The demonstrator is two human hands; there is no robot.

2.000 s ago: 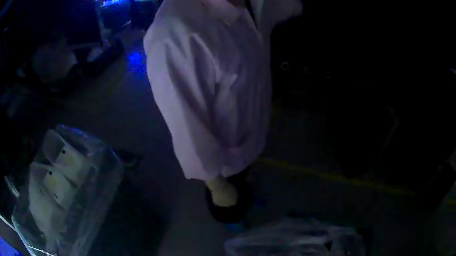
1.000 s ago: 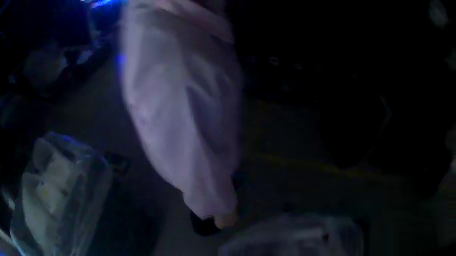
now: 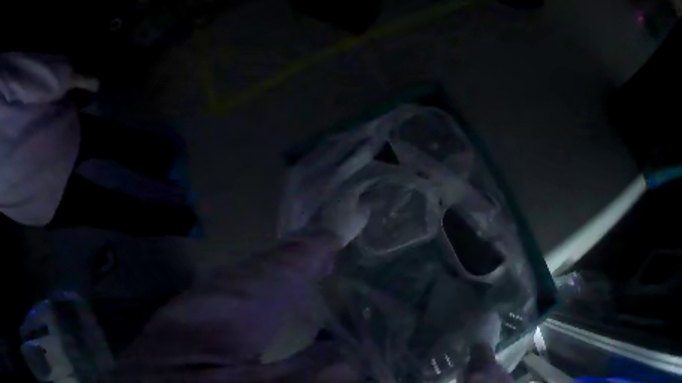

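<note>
A dark plastic-lined bin [image 3: 550, 298] stands in front of me, with clear bag film and pale rounded parts inside. One pale part with a rounded outline [image 3: 400, 243] lies near the middle; another lies toward the far corner. My left hand [image 3: 345, 218], at the end of a pink-lilac sleeve, reaches into the bin beside the middle part. Its fingers are too dim to tell if they grip. My right hand [image 3: 484, 329] is small and blurred at the bin's near right side, its sleeve cut off by the bottom edge.
A person in a pink-lilac smock [image 3: 34, 149] stands at the left. Another bag-lined bin with pale parts [image 3: 63, 340] is at the lower left. A yellow floor line [image 3: 299, 69] runs beyond the bin. A pale bench edge [image 3: 606, 345] with blue below is at the lower right.
The view has swung to the right and down to the lined bin. The other person has shifted to the left edge. Both my hands have come into view over the bin.
</note>
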